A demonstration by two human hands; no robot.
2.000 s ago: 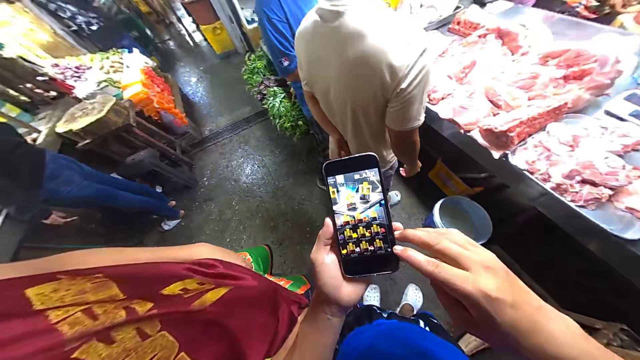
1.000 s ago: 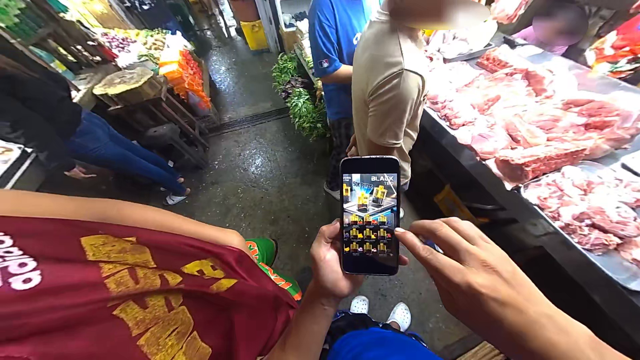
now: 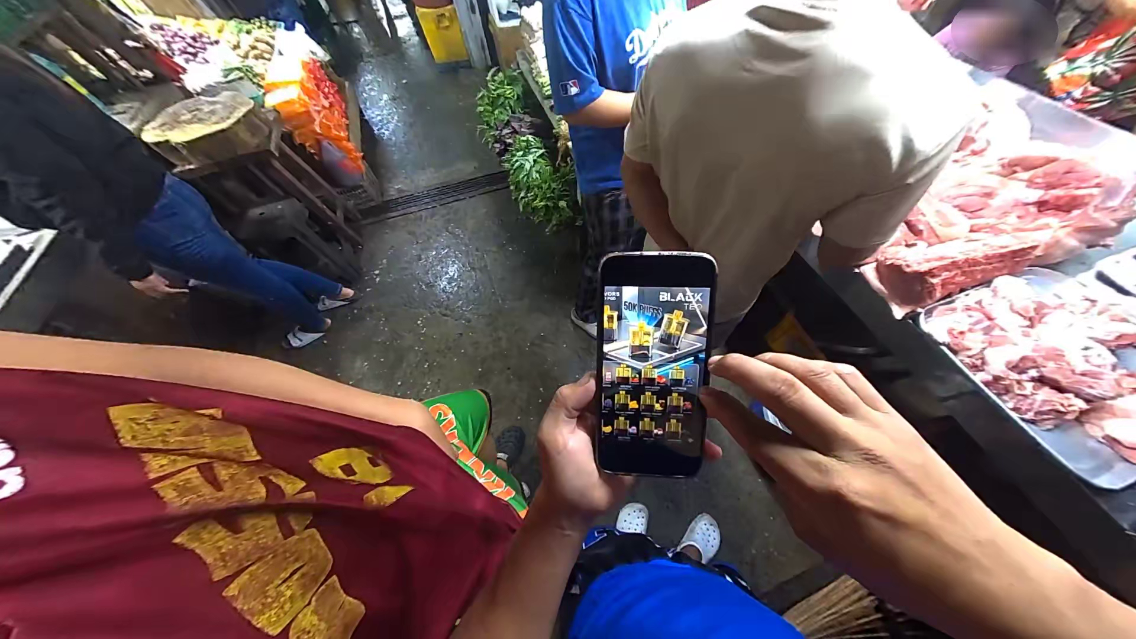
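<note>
A black smartphone (image 3: 657,364) stands upright in the middle of the view, its lit screen facing me with pictures of small yellow and black devices. My left hand (image 3: 577,448) is closed around its lower left part, with fingertips showing at the right edge. At the phone's right side is my right hand (image 3: 808,426), fingers extended and thumb near the edge; whether it touches the phone I cannot tell. Below them are white clogs (image 3: 701,535) on the wet floor.
Raw meat (image 3: 967,257) and a metal tray (image 3: 1003,390) of cut pieces lie on the right counter. A person in a beige shirt (image 3: 781,115) bends over it, beside one in blue (image 3: 595,124). A person in maroon (image 3: 222,506) is close at left. Leafy greens (image 3: 537,169) and a vegetable stall (image 3: 213,133) are farther off.
The person in beige now bends toward the meat counter. The phone stays in my left hand, with my right hand still beside it. The picture on the screen has shifted.
</note>
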